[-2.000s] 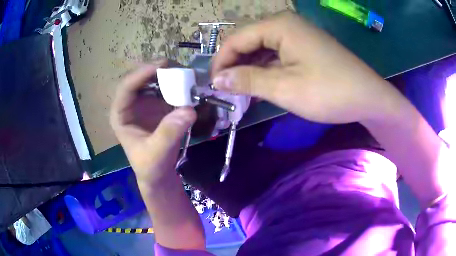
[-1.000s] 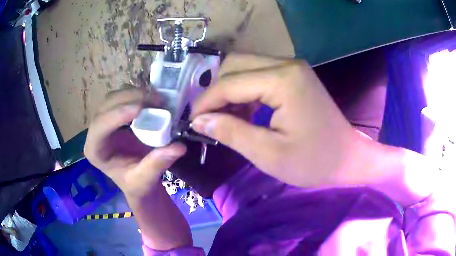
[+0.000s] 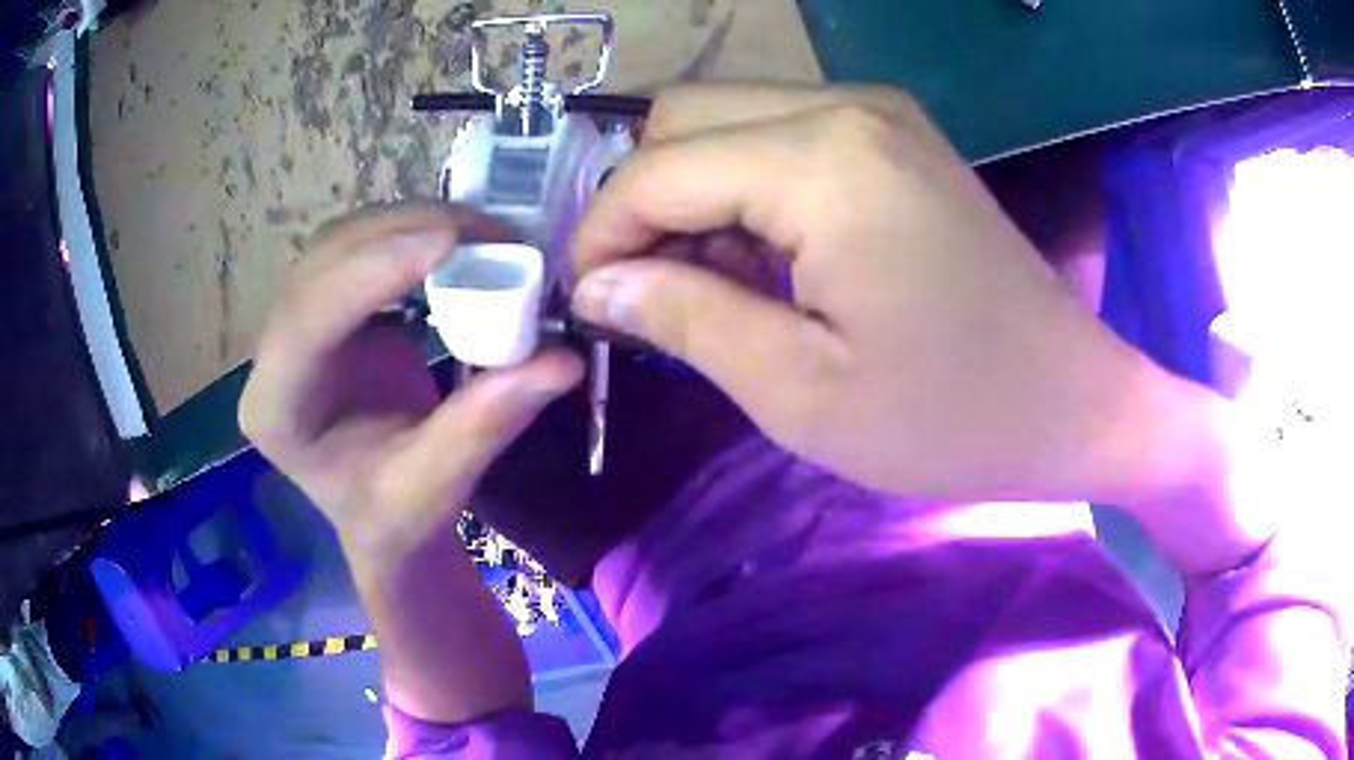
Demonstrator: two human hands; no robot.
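Observation:
The white glossy model motorcycle body [image 3: 520,178] is held up over the bench edge. My left hand [image 3: 386,356] grips it around the white rounded front cowl [image 3: 487,305]. My right hand [image 3: 846,282] has thumb and index finger pinched at the side of the body beside the cowl; what lies between the fingertips is hidden. Beyond the body are a silver coil spring [image 3: 533,67], a thin silver wire loop [image 3: 602,57] and a black crossbar [image 3: 453,103]. A silver-white exhaust pipe [image 3: 599,423] points down towards me.
Stained brown cardboard [image 3: 267,134] lies on the dark green bench [image 3: 1010,89]. Below the bench are a blue stool [image 3: 201,579], a blue bin [image 3: 587,646] with a heap of small metal parts [image 3: 520,579], and yellow-black tape [image 3: 297,649]. A bright area is at the right.
Both hands and the model have moved left since the earliest frame, and the model is turned. In the last second the cowl has risen and tipped more upright. The green stick is out of view.

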